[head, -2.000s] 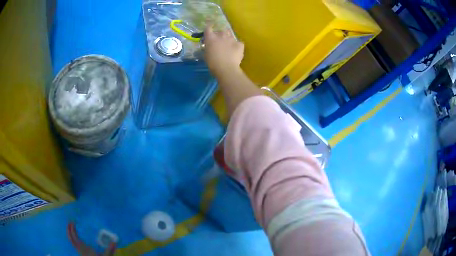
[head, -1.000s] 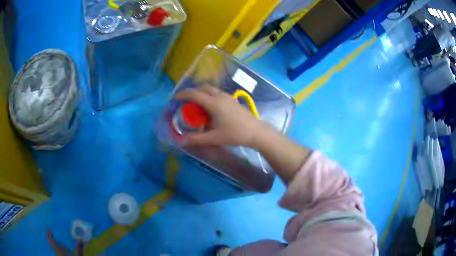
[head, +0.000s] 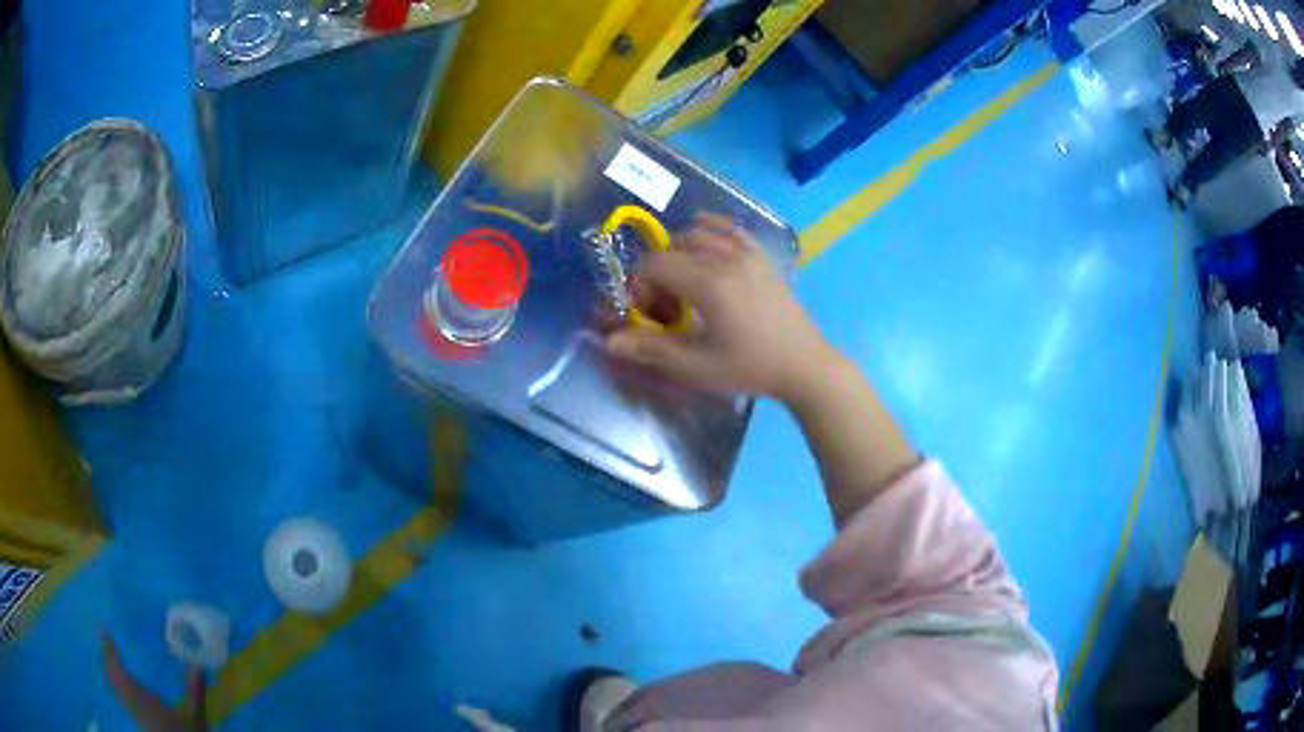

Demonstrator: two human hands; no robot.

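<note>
A large silver can (head: 572,415) stands in front of me, with a red cap (head: 486,269) on its spout and a yellow loop handle (head: 636,225) on top. My right hand (head: 715,308), slightly blurred, has its fingers closed around the handle; the fingertips are partly hidden. A round translucent bottle (head: 305,565) and a smaller square frosted bottle (head: 196,634) stand on the floor at the lower left, both without caps. My left hand (head: 155,704) is cut off by the bottom edge, fingers apart, just below the square bottle.
A second silver can (head: 322,157) stands behind at the upper left, with a red cap (head: 386,13) lying on top. A dirty grey bucket (head: 93,258) is left of it. Yellow cabinets (head: 529,50) stand behind, and a blue metal frame (head: 858,93) is at the upper right.
My right hand was at the far can, then on the nearer can's red cap, and has moved right to its yellow handle. The view has shifted, bringing the nearer can into full view.
</note>
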